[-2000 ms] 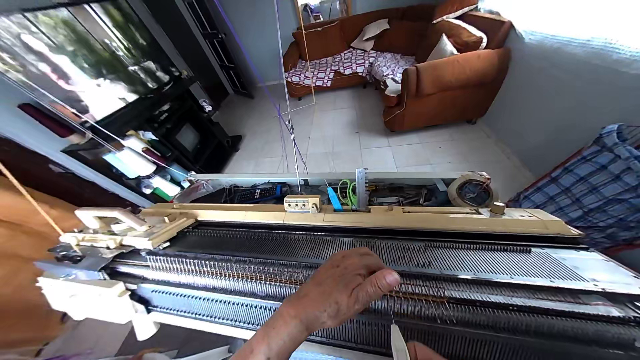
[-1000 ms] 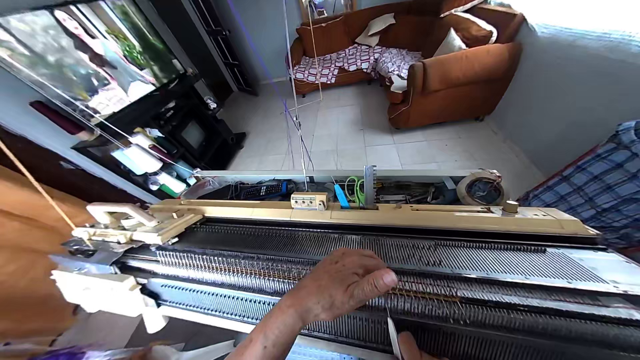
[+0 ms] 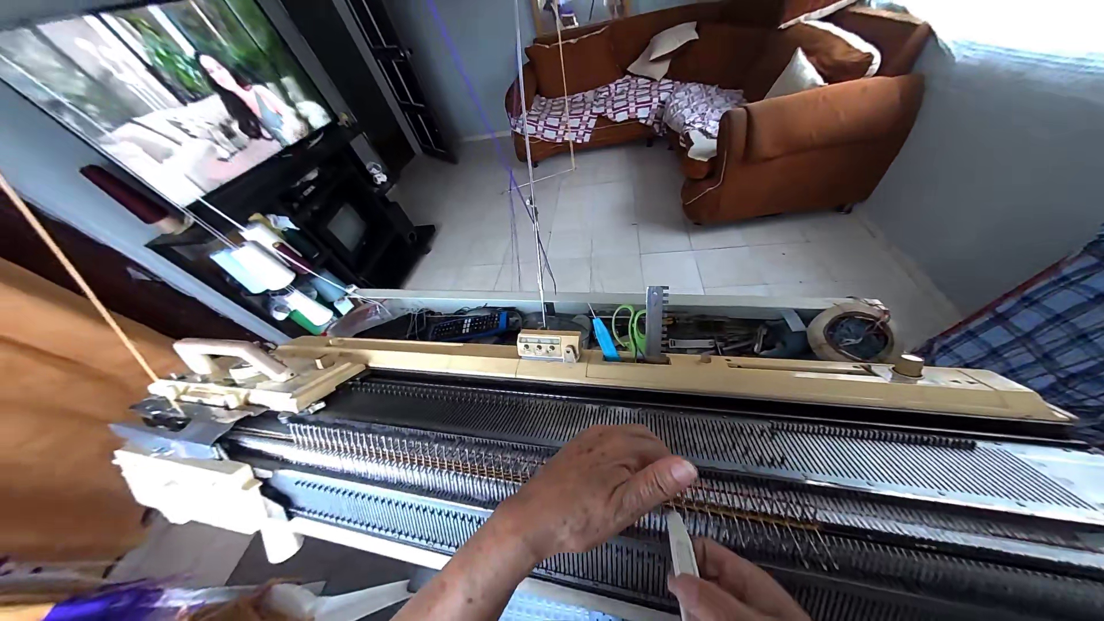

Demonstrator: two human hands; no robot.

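A double-bed knitting machine [image 3: 517, 368] with long rows of metal needles stretches across the view. My left hand [image 3: 595, 492] lies palm down over the needle rows, thumb pointing right; its fingertips are hidden, so whether it grips anything does not show. Just below that thumb, my right hand [image 3: 733, 586] holds a white-handled tool [image 3: 681, 545] between thumb and fingers, its tip at the needles. Mustard-coloured yarn [image 3: 759, 512] runs along the needles around both hands. The cream carriage [image 3: 250, 379] rests at the left end, with a white lower carriage [image 3: 190, 487] beneath it.
Behind the machine, a tray [image 3: 569, 299] holds green-handled scissors [image 3: 636, 328], a blue-handled tool [image 3: 604, 338] and a roll of tape [image 3: 854, 332]. Yarn strands rise from a thin mast. Yarn cones [image 3: 263, 266] stand at left near a television [image 3: 164, 95]. A brown sofa [image 3: 811, 129] is beyond.
The white-handled tool stands closer to upright than one second ago, and my right hand shows more at the lower edge. My left hand stays over about the same stretch of needles.
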